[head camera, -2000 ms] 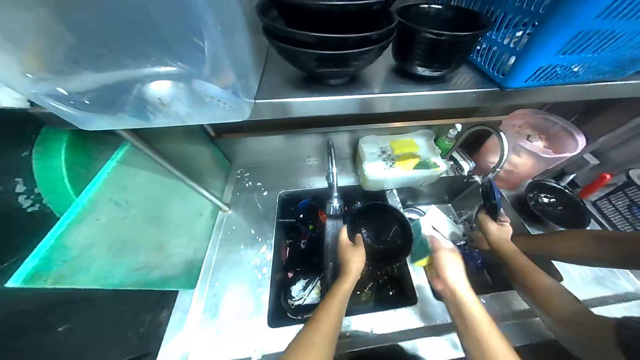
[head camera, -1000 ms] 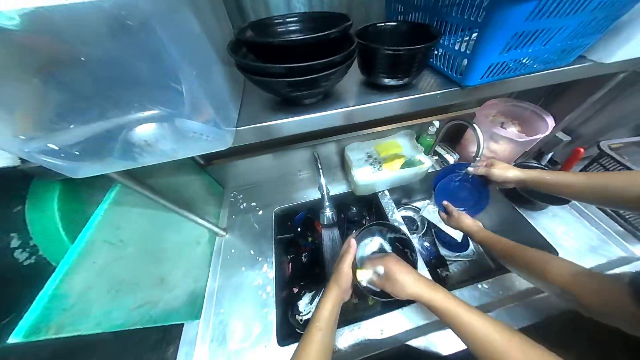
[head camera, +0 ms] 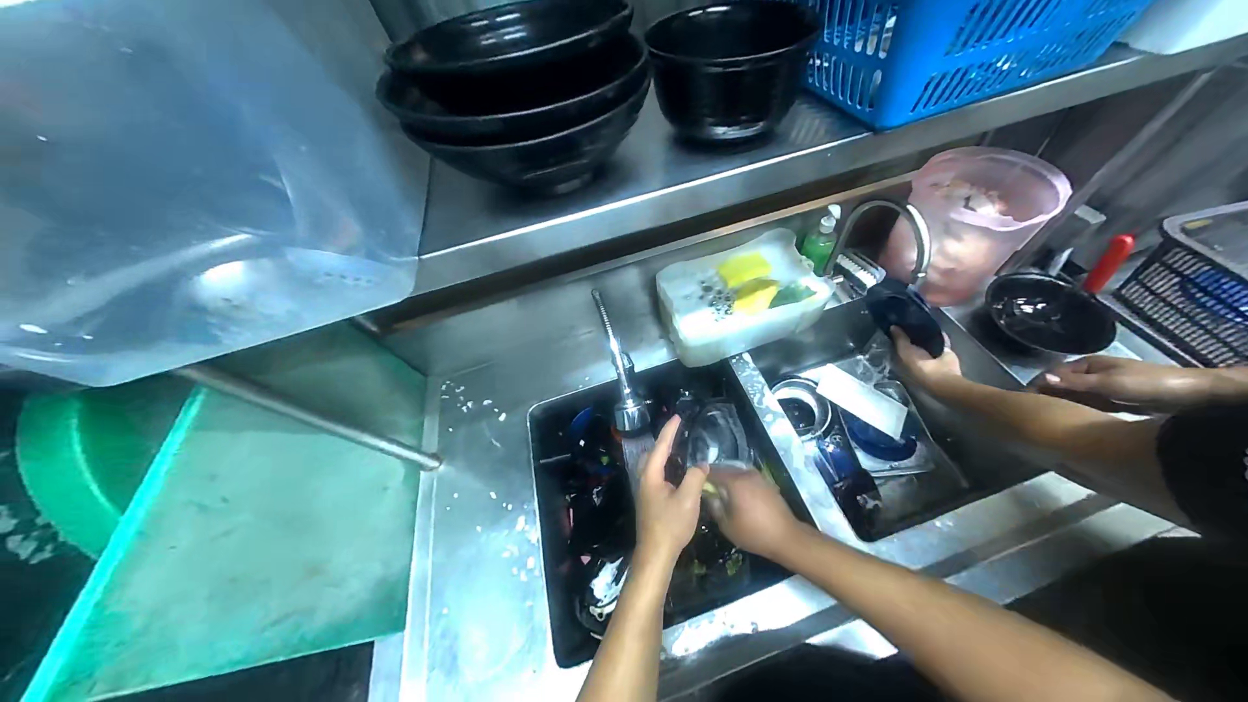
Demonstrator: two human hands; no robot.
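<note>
Over the left sink basin point(head camera: 575, 624), my left hand point(head camera: 668, 502) grips a dark bowl point(head camera: 720, 434) by its near left rim. The bowl is tilted and its inside looks wet. My right hand point(head camera: 749, 507) is blurred at the bowl's near edge, closed on a sponge point(head camera: 715, 483) of which only a bit of yellow shows. A faucet point(head camera: 629, 409) with a spring neck runs water down just left of the bowl. Dark dishes and food scraps lie in the basin below, partly hidden by my hands.
A co-worker's hand point(head camera: 926, 361) holds a dark blue dish point(head camera: 905, 317) over the right basin. Behind stand a white tub point(head camera: 692, 322) with sponges and a pink bucket point(head camera: 1033, 190). Black bowls point(head camera: 526, 136) and a blue basket point(head camera: 936, 73) sit on the shelf above.
My right hand has moved from inside the bowl to its near edge, and the bowl is now tilted. The co-worker's blue dish has moved right and turned edge-on. The view has moved.
</note>
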